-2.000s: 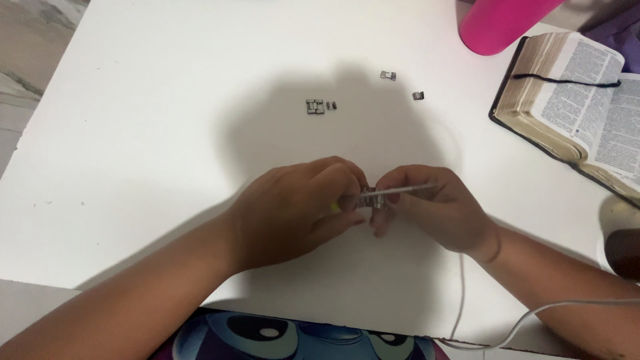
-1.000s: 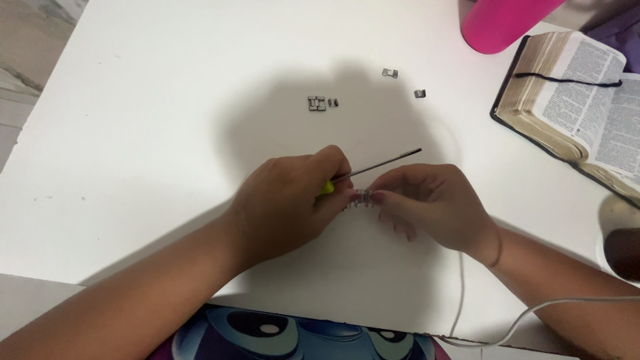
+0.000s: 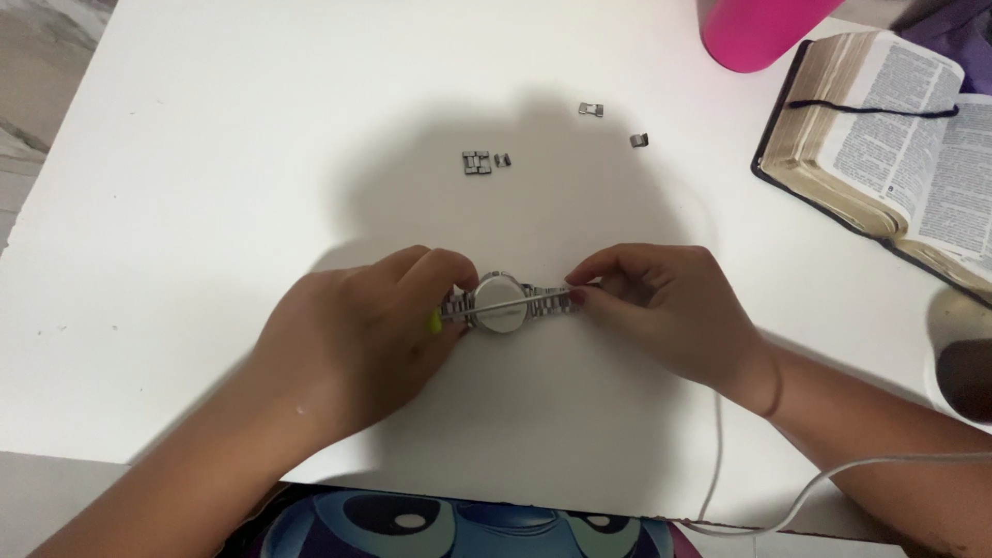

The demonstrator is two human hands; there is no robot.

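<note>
A metal wristwatch [image 3: 501, 304] is stretched between my hands, the plain back of its case facing up. My left hand [image 3: 372, 333] grips the bracelet on the left and also holds a thin screwdriver [image 3: 515, 301] with a yellow-green handle, whose shaft lies across the case back. My right hand [image 3: 659, 310] pinches the right end of the bracelet [image 3: 550, 301] between thumb and index finger, near the shaft's tip. Above the hands lie a wider bracelet piece [image 3: 477, 162], a small link [image 3: 503, 160] beside it, and two more links [image 3: 590, 110], [image 3: 639, 140] further right.
An open book [image 3: 883, 147] with a dark ribbon lies at the right. A pink cylindrical container [image 3: 763, 31] stands behind it. At the right edge is a cup [image 3: 965, 372] with dark contents. A white cable [image 3: 821, 484] runs by my right forearm over the table's front edge.
The watch case, hidden in my hands before, now shows between them. My hands have moved apart, and the screwdriver shaft, pointing up to the right one second ago, lies over the case.
</note>
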